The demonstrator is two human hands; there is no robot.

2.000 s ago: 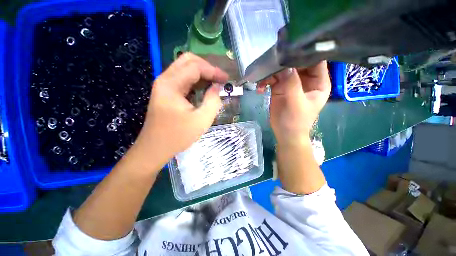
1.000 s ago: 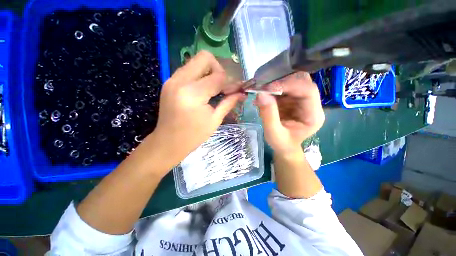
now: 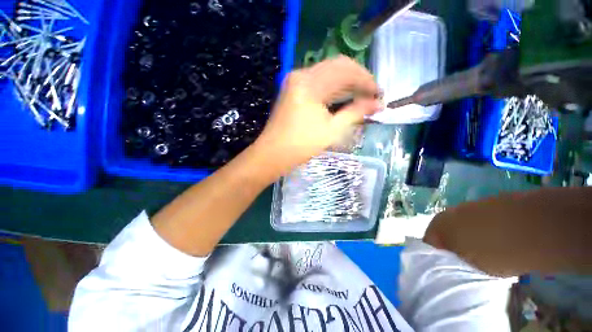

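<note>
My left hand (image 3: 328, 104) is at the press, slightly blurred, its thumb and fingertips together beside the tip of the dark press arm (image 3: 448, 89). The fingers hide the fixture, and I cannot tell whether they hold anything. My right forearm (image 3: 519, 227) reaches to the right edge; the hand is out of the picture. A clear box of thin pale pins (image 3: 331, 188) lies nearest my body. A blue bin (image 3: 292, 45) of small black and silver rings is at the left.
A blue bin (image 3: 42, 175) of pins with thicker ends is far left. A second clear box (image 3: 409, 58) stands behind the press tip. A small blue bin (image 3: 526, 165) of pins is at the right. The green press post base (image 3: 350, 34) is at the back.
The view has shifted right, showing more of the far-left bin. My right hand has left the press and gone out at the right. My left hand stays at the press tip.
</note>
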